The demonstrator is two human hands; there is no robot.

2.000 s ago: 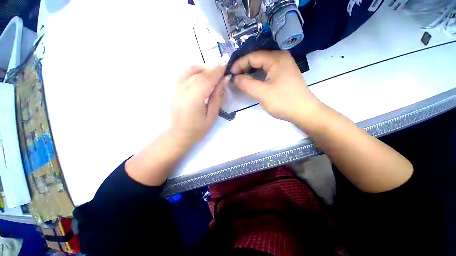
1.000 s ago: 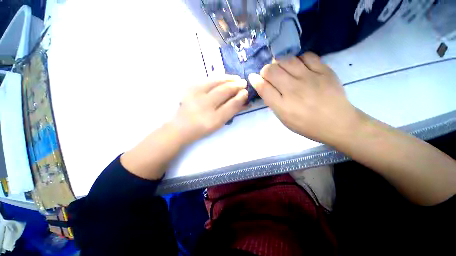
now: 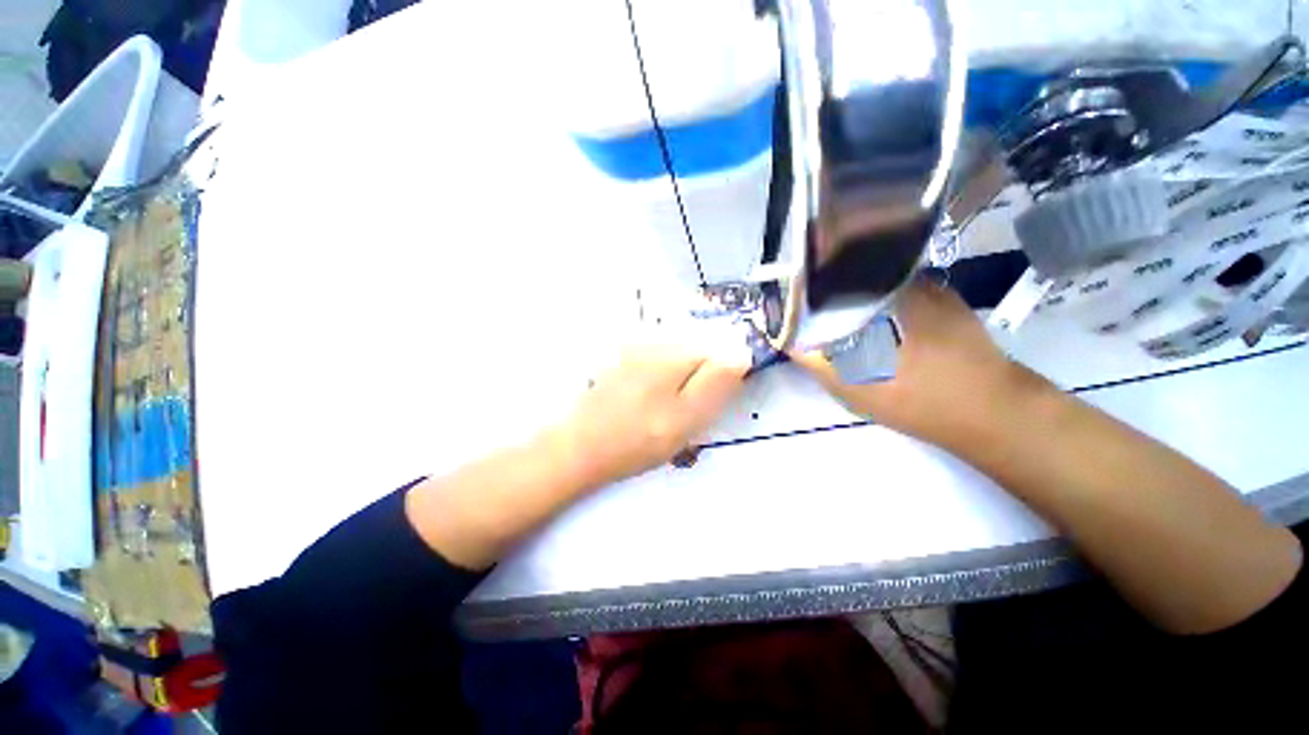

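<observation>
A small piece of dark navy cloth [image 3: 768,356] shows between my hands below the machine head [image 3: 718,129]. My left hand [image 3: 653,409] lies at its left, fingertips on its edge. My right hand [image 3: 933,373] is at its right, thumb and finger at the cloth, the other fingers partly hidden behind the grey block [image 3: 866,353]. The curved shiny metal cover [image 3: 876,158] hides the needle area and most of the cloth. A thin dark thread [image 3: 668,158] runs down the head.
A grey ridged tension dial [image 3: 1091,223] is at the head's right. White printed label strips [image 3: 1206,237] hang at right. A measuring tape [image 3: 804,600] runs along the front table edge. Brown cardboard with blue tape [image 3: 148,438] lines the left edge.
The view has shifted, so the machine head now fills the upper middle. My hands were working the cloth in front of the foot; now they hold it close under the head, with less cloth showing.
</observation>
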